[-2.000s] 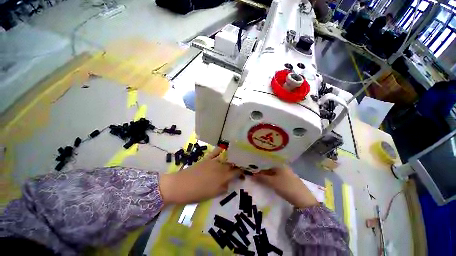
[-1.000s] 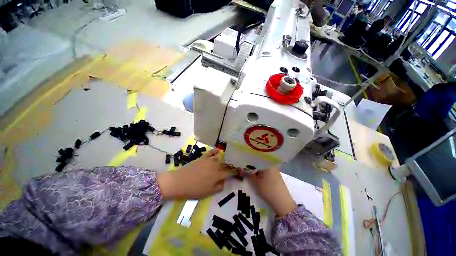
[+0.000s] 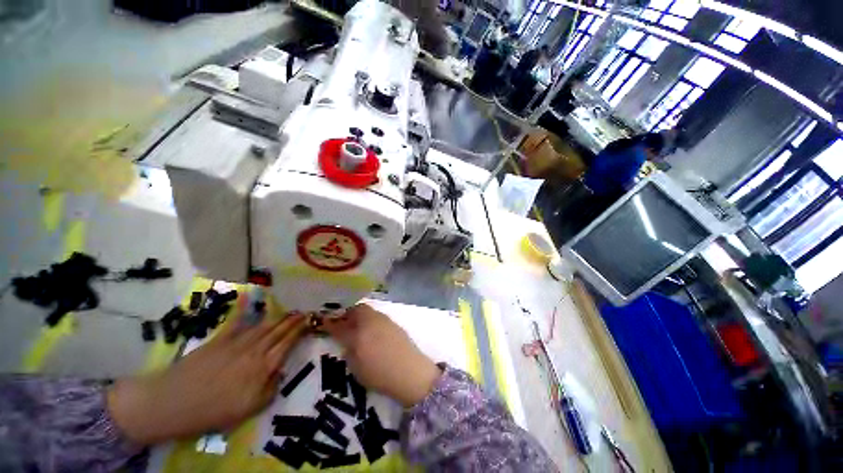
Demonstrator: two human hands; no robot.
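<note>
The white sewing machine head (image 3: 323, 208) with a round red badge stands at centre left. My left hand (image 3: 226, 369) lies flat with its fingers pointing at the needle area. My right hand (image 3: 384, 351) has its fingertips at the needle area from the right. The presser foot (image 3: 317, 321) shows small and brassy between the fingertips. Whether either hand holds a piece there cannot be told. Loose cut black strips (image 3: 323, 420) lie just below the hands. Sewn black pieces (image 3: 189, 316) lie left of the needle, and a threaded cluster (image 3: 60, 285) lies farther left.
A yellow tape roll (image 3: 536, 248) sits on the table at the right. A screwdriver (image 3: 573, 420) and reddish thread scraps (image 3: 533, 348) lie at the lower right. A grey-screened panel (image 3: 642, 236) and a blue bin (image 3: 675, 369) stand beyond the table edge. A person in blue (image 3: 617, 171) is behind.
The view has swung right, so the machine and pieces appear farther left, and the screen and windows show more. Both hands stay at the needle area; the left hand now looks flatter.
</note>
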